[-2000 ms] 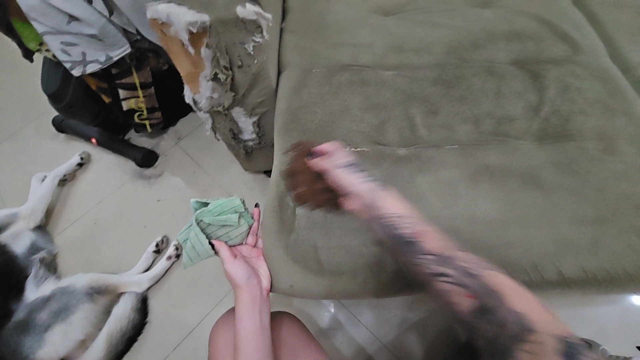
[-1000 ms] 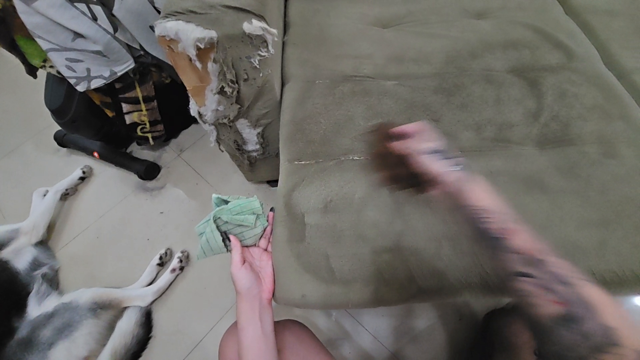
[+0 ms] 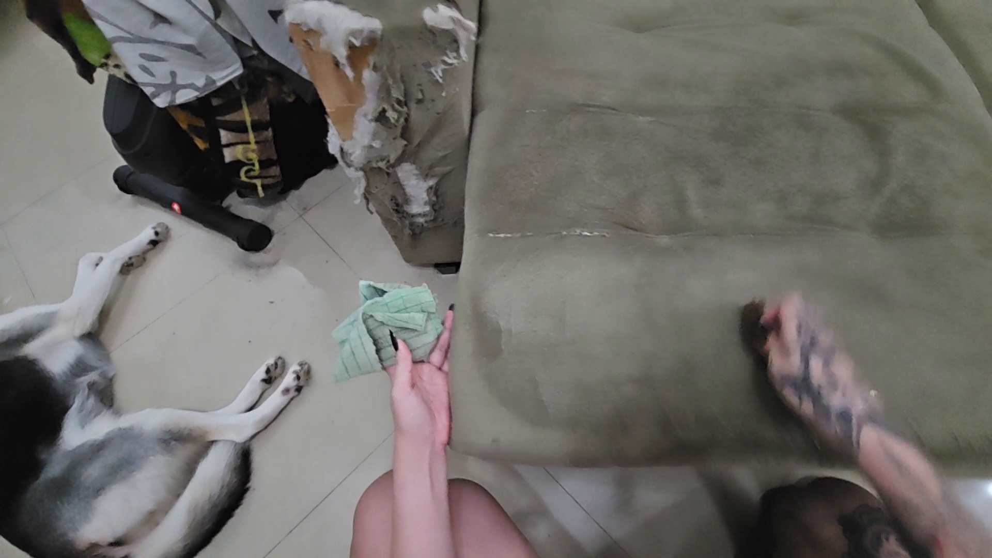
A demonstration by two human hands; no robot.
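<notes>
My left hand (image 3: 420, 387), palm up beside the front left corner of the sofa seat cushion (image 3: 620, 325), holds a folded green checked cloth (image 3: 399, 322) between thumb and fingers. At the right, my tattooed right hand (image 3: 806, 349) is closed around a dark brown brush-like object (image 3: 753, 325) against the olive fabric of the cushion. Motion blur and the fingers hide part of that object. Two seams with pale, worn stretches cross the cushion beyond the hands.
A torn sofa armrest (image 3: 434, 155) with white stuffing and bare board adjoins the cushion. On the tiled floor at left lies a black, grey and white dog (image 3: 132, 465). Behind it are a black cylindrical object (image 3: 194, 208), a dark bag (image 3: 271, 139) and a grey-white patterned cloth (image 3: 167, 46).
My right hand, with the brown object in it, has moved rightward across the cushion from near its left edge. My left hand still holds the green cloth beside the cushion.
</notes>
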